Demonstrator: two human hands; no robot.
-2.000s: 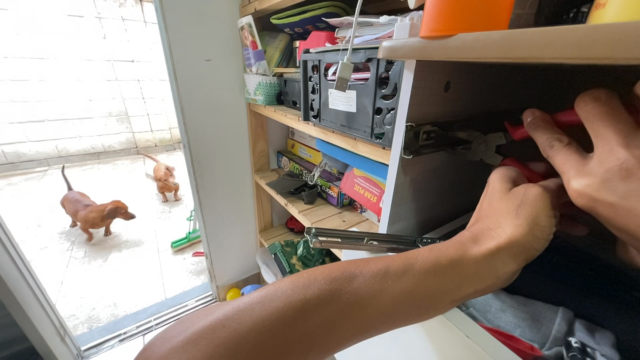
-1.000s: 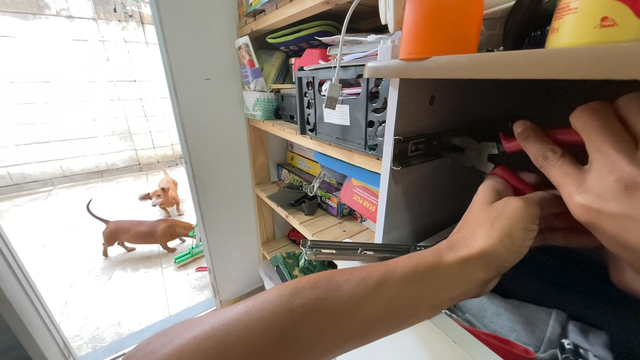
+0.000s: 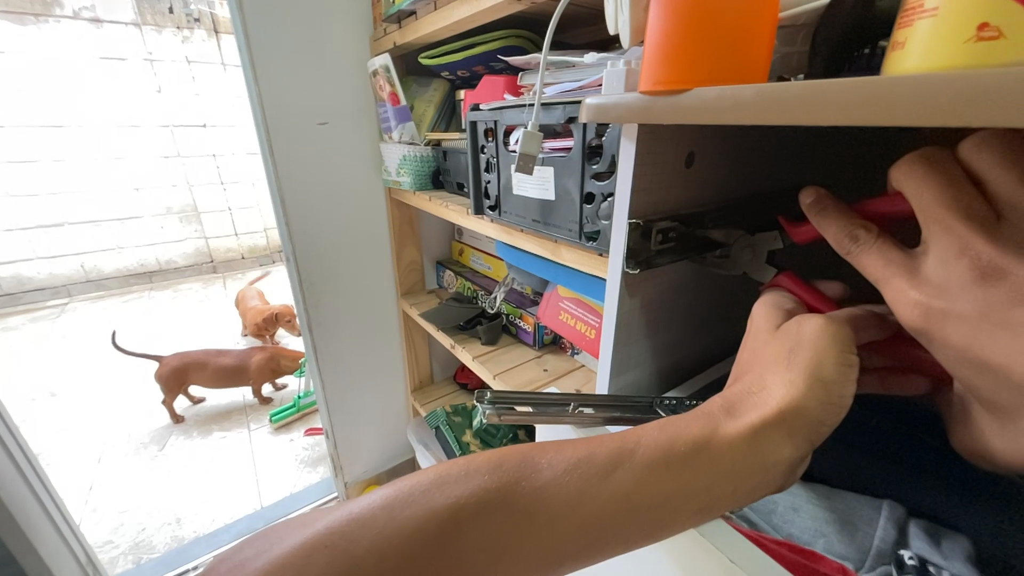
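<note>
A pair of pliers with red handles points left inside the cabinet, its metal jaws at the metal drawer slide on the cabinet's side panel. My left hand is closed around the lower red handle. Above and to the right, my right hand grips the pliers too, its forefinger lying along the upper handle. Whether the jaws bite on the slide cannot be told. Beneath, an extended metal drawer runner sticks out to the left, just above my left forearm.
A tabletop edge carrying an orange container overhangs my hands. Wooden shelves hold boxes and a black crate; a USB cable dangles before it. Folded clothes lie below. Two dogs stand outside the doorway.
Both hands keep their hold on the pliers near the slide. Outside, the nearer dog has moved right since the first frame, its head now at the green broom.
</note>
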